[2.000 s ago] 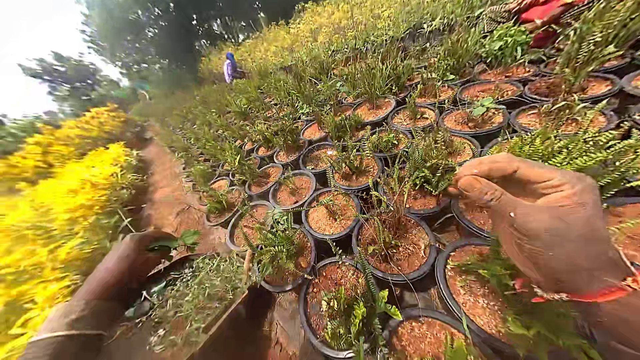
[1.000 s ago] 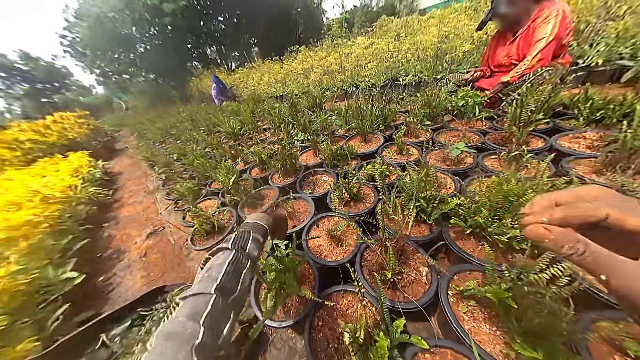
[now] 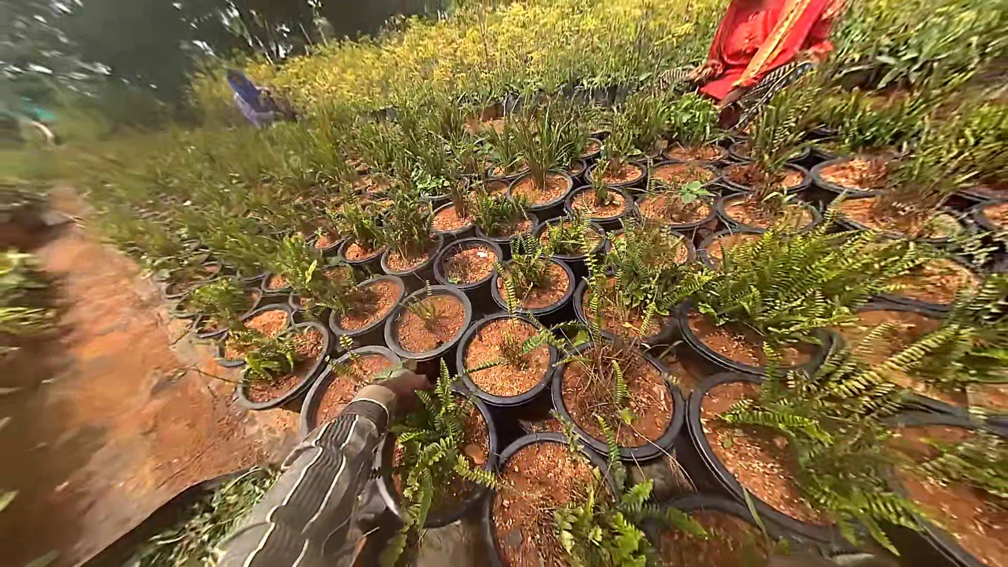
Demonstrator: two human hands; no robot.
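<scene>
My left hand (image 3: 405,387), below a grey striped sleeve, reaches down among black plastic pots at the lower centre left. It lies between a pot of reddish soil (image 3: 353,382) and a pot with a green fern (image 3: 433,445); its fingers are partly hidden by fronds, so a grip cannot be made out. Just beyond it stands a pot with a small sprig (image 3: 428,321). My right hand is outside the view. At the lower left, a dark container's rim (image 3: 169,504) surrounds cut green plants (image 3: 209,512).
Closely packed fern pots (image 3: 622,402) spread right and ahead. A reddish dirt path (image 3: 118,331) runs along the left. A person in red (image 3: 760,47) is at the upper right, another in purple (image 3: 256,98) at the upper left. Yellow-flowered plants (image 3: 488,47) grow behind.
My left hand has moved from over the container of cut plants to among the pots. My right hand has left the view. The view has turned to the right.
</scene>
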